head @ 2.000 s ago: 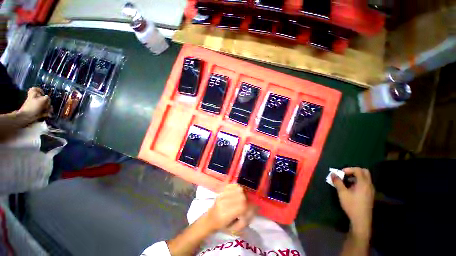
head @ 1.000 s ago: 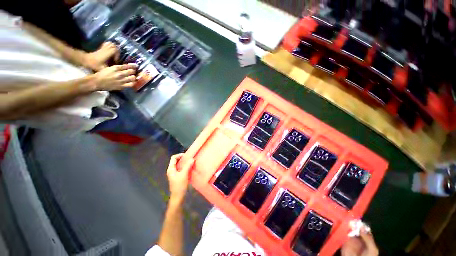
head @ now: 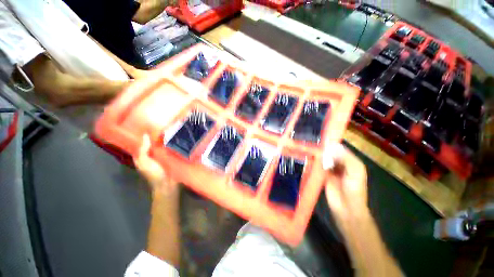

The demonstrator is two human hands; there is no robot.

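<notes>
A red foam tray (head: 216,181) is held up in front of me, tilted and slightly blurred. Several closed black phones (head: 189,132) lie in its cells in two rows; one cell at the left end holds no phone. My left hand (head: 154,165) grips the near left edge, its thumb on the rim. My right hand (head: 346,181) holds the right edge, fingers partly hidden. A small white wipe (head: 329,158) shows at its fingertips.
Stacked red trays of phones (head: 417,103) stand on a wooden ledge at right. A bottle (head: 454,229) with a metal top stands at lower right. Another person's arm (head: 76,89) reaches behind the tray at left. Another red tray (head: 208,16) is at the back.
The tray has come off the green bench and is lifted, now held between both hands. My right hand has moved onto its right edge. The view has swung round, with the stacked trays fully in sight.
</notes>
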